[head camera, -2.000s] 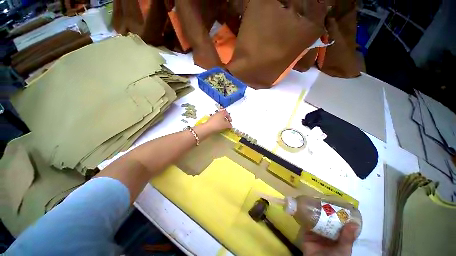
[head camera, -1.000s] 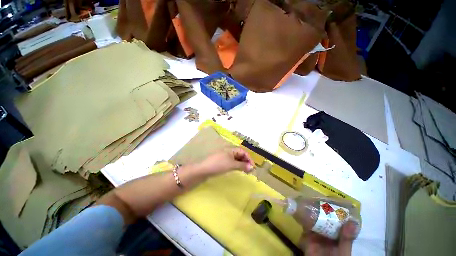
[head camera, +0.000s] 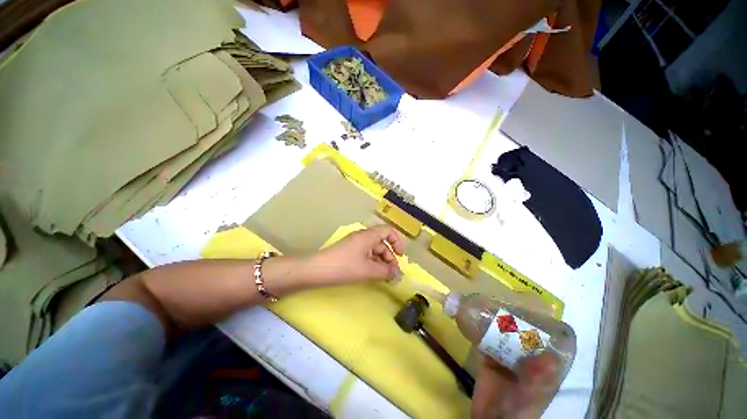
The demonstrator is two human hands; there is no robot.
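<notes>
My left hand [head camera: 364, 255] is over the yellow lining [head camera: 328, 331], its fingers curled together near the bottle's nozzle. Whether a small tab is between the fingertips is too small to tell. My right hand [head camera: 504, 389] holds the clear glue bottle [head camera: 553, 340] tilted, nozzle pointing left. The khaki panel [head camera: 307, 204] lies against the yellow guide [head camera: 516, 282], which has a black middle band. Two raised yellow blocks [head camera: 454, 254] stand along the guide. Small tabs [head camera: 393, 186] are lined up at its far edge. A hammer [head camera: 414, 313] lies on the lining.
A blue bin [head camera: 352, 86] of tabs and loose tabs [head camera: 291, 131] are at the back. A tape roll [head camera: 473, 199] and black cloth [head camera: 557, 209] lie beyond the guide. Khaki stacks [head camera: 106, 106] stand left and right, brown panels [head camera: 426, 45] at the back.
My left hand has come from the tabs at the guide back over the lining, then closer to the nozzle. The bottle stays in my right hand. The view has shifted closer and lower.
</notes>
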